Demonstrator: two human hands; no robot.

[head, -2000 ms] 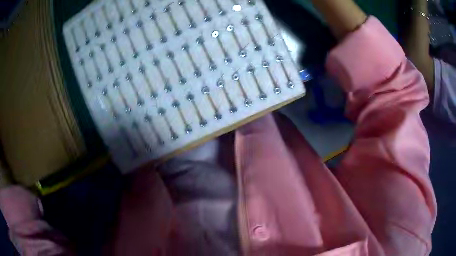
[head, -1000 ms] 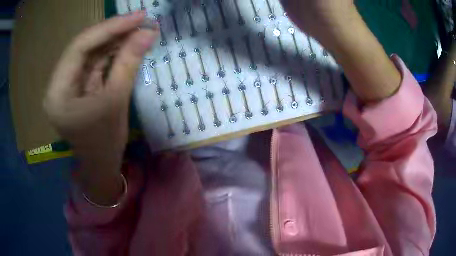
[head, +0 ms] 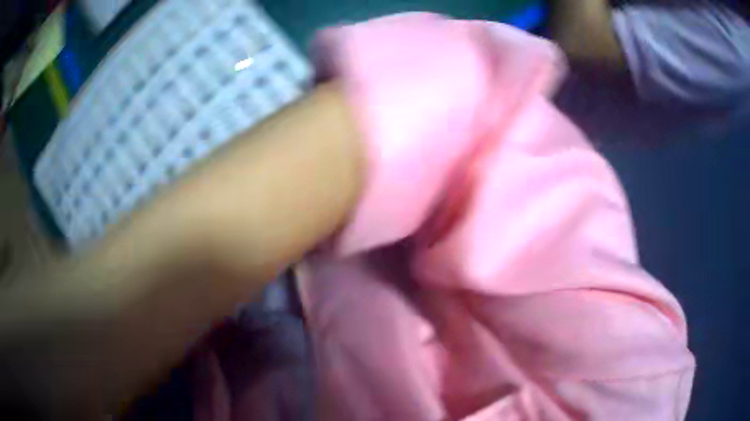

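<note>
The white board (head: 177, 78) lies at the upper left on the green surface, covered in rows of small dark-ended parts. The picture is blurred, so single parts cannot be made out. My right forearm reaches from a pink sleeve across the picture to the lower left, in front of the board's lower edge. My right hand (head: 41, 329) is a dark blur at the left edge; its fingers and anything in them cannot be made out. My left hand cannot be seen.
Another person's arm and pale sleeve (head: 687, 53) are at the upper right. A blue object (head: 526, 16) lies at the top edge. Yellow and blue strips and a pale flat thing (head: 37, 66) are at the upper left.
My right arm has swung across the body to the lower left. My left hand has gone out of sight. The board appears further to the upper left and smaller as the view shifted.
</note>
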